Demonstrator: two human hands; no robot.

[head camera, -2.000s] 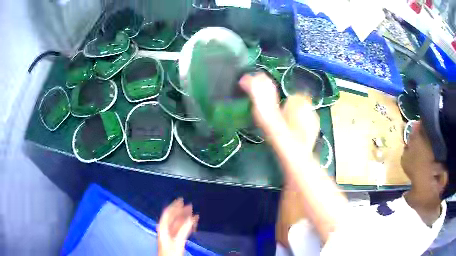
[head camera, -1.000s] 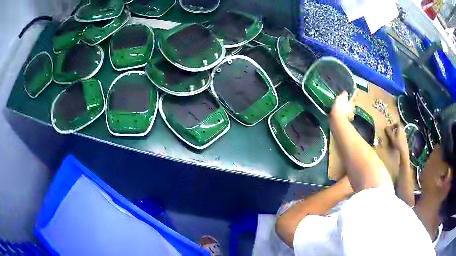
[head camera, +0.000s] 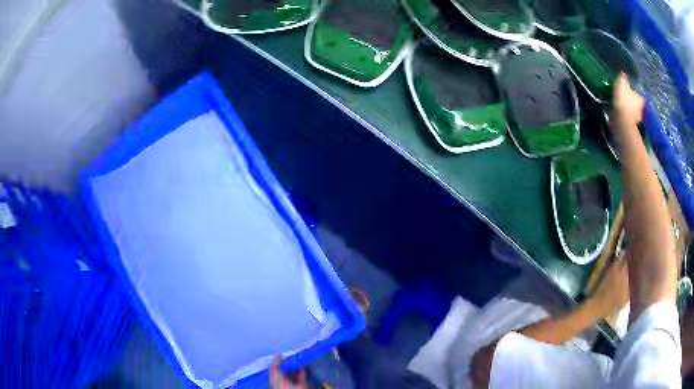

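A large blue crate (head camera: 148,135) lies at a slant left of centre, with a pale liner sheet (head camera: 205,235) over its floor and no housings in it. My right hand (head camera: 289,376), cut off by the bottom edge, is at the crate's near rim, with one digit over the rim. It seems to grip it. My left hand is out of the picture. Glossy green housings with pale rims lie on the green bench, such as one at the front (head camera: 464,102) and another near its right end (head camera: 582,205). Some overlap.
A seated person in white (head camera: 548,365) is at lower right, one hand on a housing (head camera: 597,64). The bench edge (head camera: 396,152) runs diagonally. Blue ribbed crates (head camera: 57,304) stand lower left. A blue stool (head camera: 415,304) is below the bench.
The view has swung down and left, so the crate now shows fuller and nearer the middle. My right hand has appeared at its near rim. The seated person's hand remains on a housing.
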